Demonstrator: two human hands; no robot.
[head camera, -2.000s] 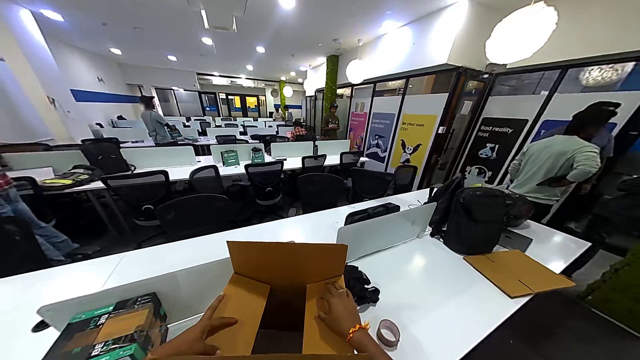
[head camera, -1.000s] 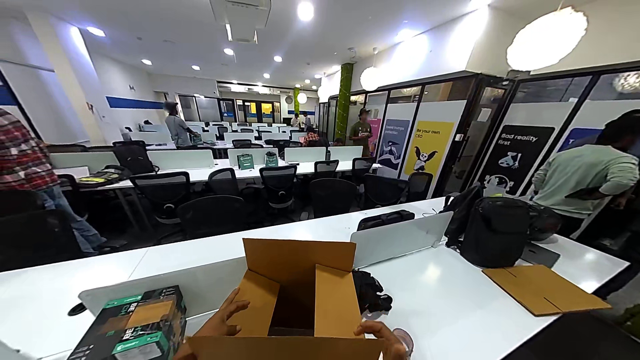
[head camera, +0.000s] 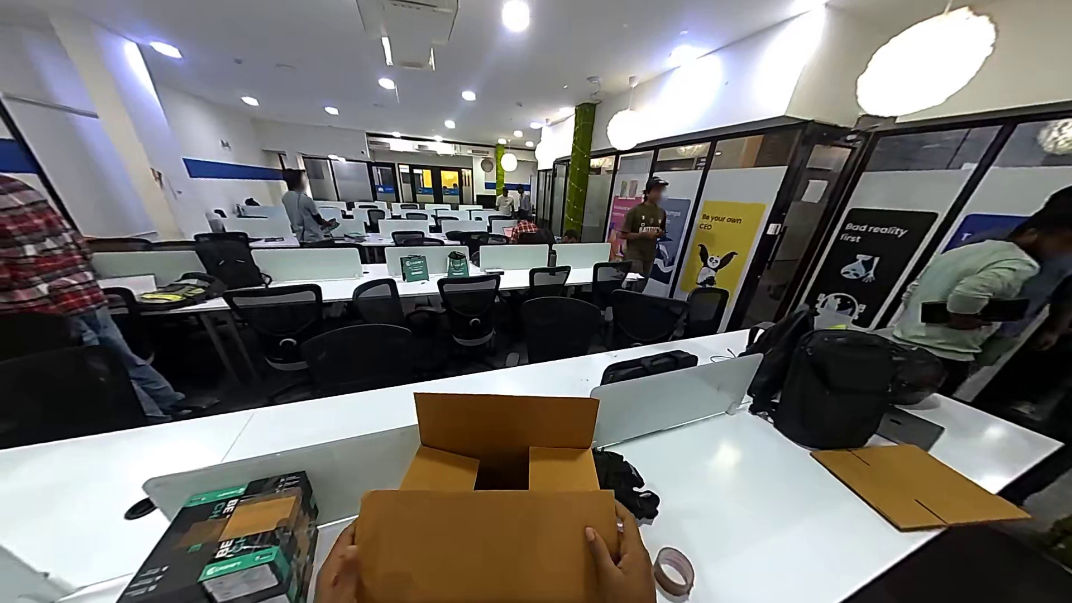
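Note:
An open cardboard box (head camera: 488, 544) stands on the white desk in front of me, its far flap upright, its side flaps angled inward and its near flap facing me. My left hand (head camera: 337, 569) grips the near left side, and my right hand (head camera: 620, 557) holds the near right side with the thumb on the cardboard. Beside my right hand lies a roll of tape (head camera: 673, 573). A black and green printed box (head camera: 230, 536) rests at the left. Behind the open box, to the right, is a bunched black item (head camera: 624, 486). The box's inside is mostly hidden.
Low frosted dividers (head camera: 678, 398) run along the desk. At the right are a black backpack (head camera: 829, 389), a flat laptop-like item (head camera: 911, 430) and a folded cardboard sheet (head camera: 921, 486). A black case (head camera: 649, 367) lies beyond the divider. Chairs and several people are farther off.
Both hands have moved from the side flaps to the near sides of the box. The near flap now rises toward me, covering more of the opening.

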